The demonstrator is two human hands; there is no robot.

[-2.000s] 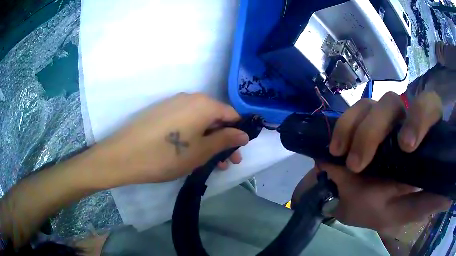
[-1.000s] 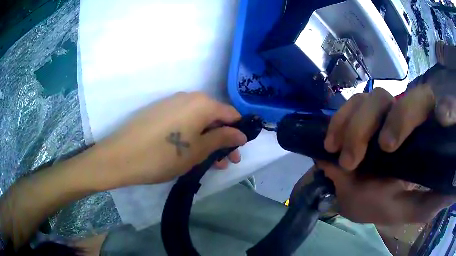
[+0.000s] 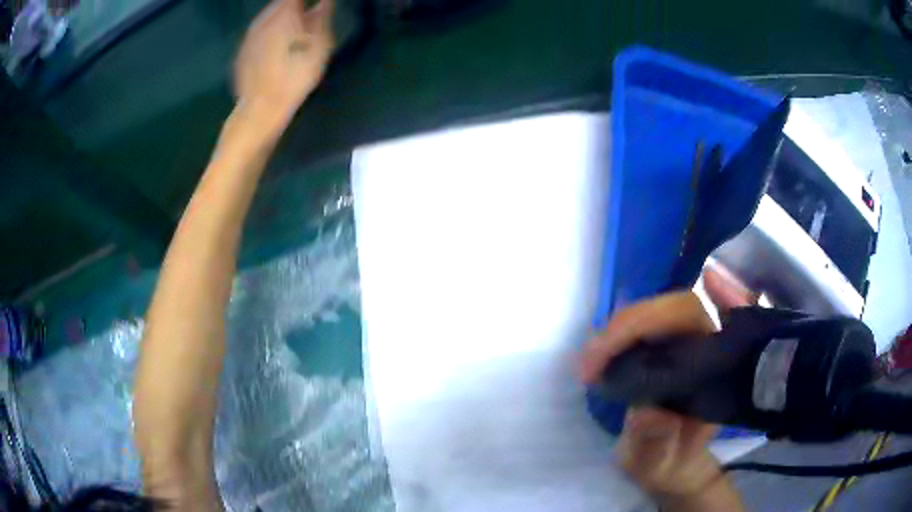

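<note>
My right hand [image 3: 652, 325] is wrapped around the black electric screwdriver [image 3: 720, 375], held over the near end of the blue bin [image 3: 617, 190]. The driver lies roughly level, with its cable end to the right. My left arm reaches up and away to the top left. My left hand [image 3: 283, 58] is blurred at the top edge over the dark green conveyor, beside a dark shape that cannot be made out. Whether it holds anything cannot be told. No headband shows clearly.
A white sheet [image 3: 480, 300] lies left of the bin. The white and silver screw feeder [image 3: 815, 240] stands at the right, with a dark flat panel [image 3: 740, 190] beside it. Clear plastic film [image 3: 290, 420] covers the bench at left. The dark green conveyor [image 3: 480, 60] runs across the back.
My left hand has left the driver tip and reached to the upper left. The headband is no longer seen between my hands. The view has shifted towards the conveyor. My right hand still holds the driver.
</note>
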